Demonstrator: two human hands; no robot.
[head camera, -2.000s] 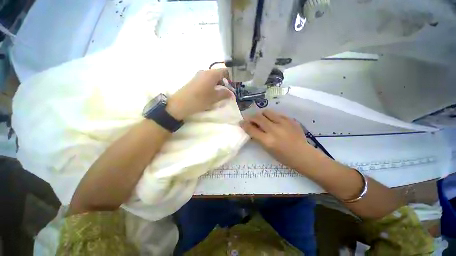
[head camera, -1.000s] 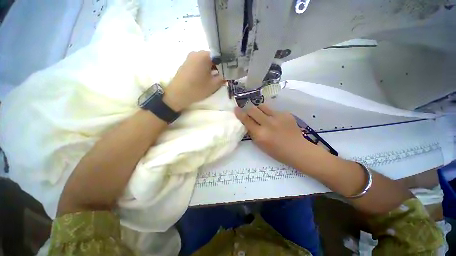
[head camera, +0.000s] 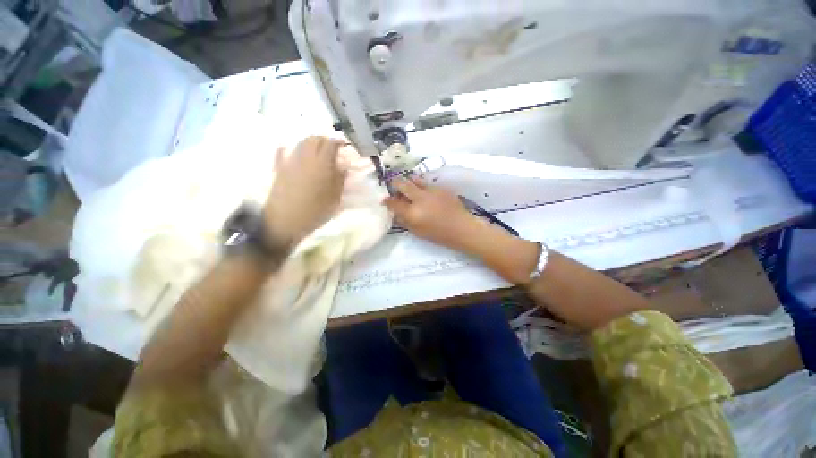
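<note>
The cream garment piece (head camera: 192, 215) lies bunched left of the needle and hangs over the table's front edge. My left hand (head camera: 309, 183), blurred, grips it beside the machine head (head camera: 483, 54). My right hand (head camera: 429, 212) is just right of the presser foot (head camera: 386, 165), its fingertips pinching the garment's edge; the exact grip is partly hidden. A white binding strip (head camera: 555, 167) runs from the right across the machine bed to the foot. Dark thread snips (head camera: 489, 216) lie partly hidden behind my right hand and forearm.
A printed measuring tape (head camera: 617, 234) runs along the table's front edge. A blue crate (head camera: 792, 134) stands at the far right. White strips (head camera: 716, 333) lie on a brown carton (head camera: 760, 367) at lower right. White fabric (head camera: 134, 107) lies at the upper left.
The view has shifted, showing more of the machine and right side. My left hand has moved back from beside the needle onto the garment. My right hand remains by the foot.
</note>
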